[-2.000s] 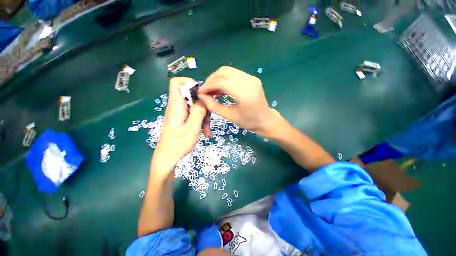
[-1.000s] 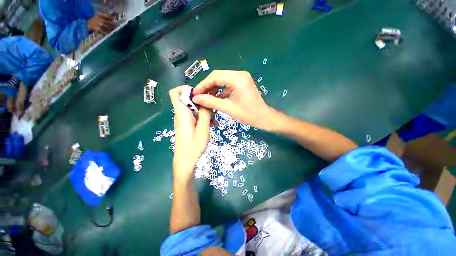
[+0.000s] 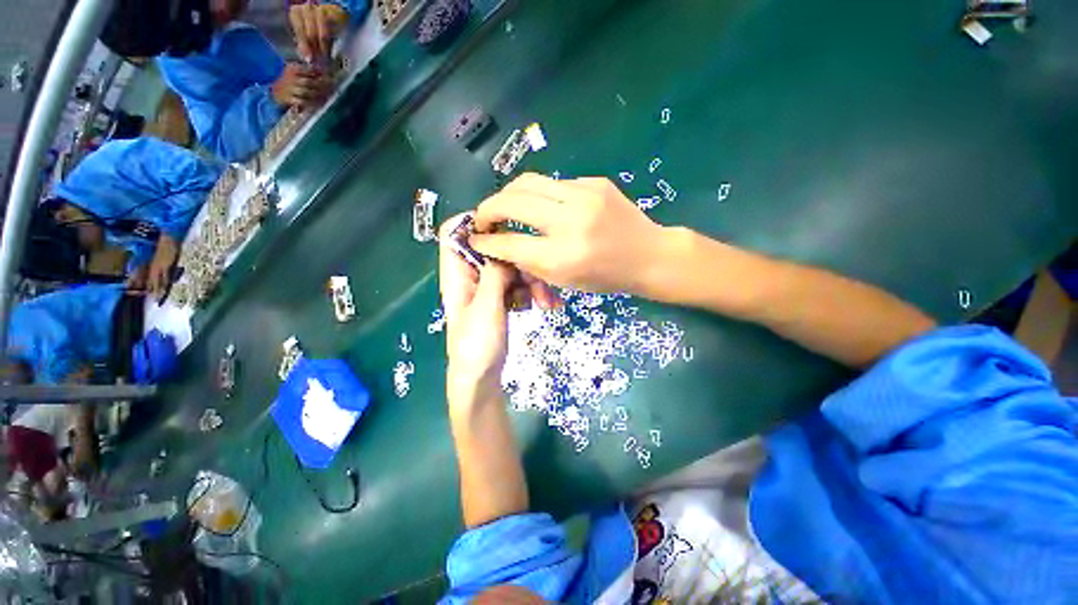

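My left hand (image 3: 479, 319) holds a small device unit (image 3: 466, 240) with a white shell and dark inside, near the frame's middle. My right hand (image 3: 567, 236) has its fingertips on the unit's upper side; whether they pinch a small part is hidden. A large loose pile of tiny white loops (image 3: 567, 366) lies on the green bench (image 3: 828, 130) below and right of my hands, partly covered by them. Several open units lie beyond and to the left, one (image 3: 517, 150) with a white and yellow tab.
A blue bag (image 3: 296, 416) with a white heap lies left of the pile, a black cable (image 3: 343, 506) below it. A grey closed unit (image 3: 471, 127) lies beyond my hands. Workers in blue smocks (image 3: 142, 183) sit across a raised strip holding rows of units. Another unit (image 3: 991, 17) is at upper right.
The view has swung left, so bench items appear farther right and more workers show. The unit stays in my left hand. My right hand has turned flatter, its fingers still at the unit.
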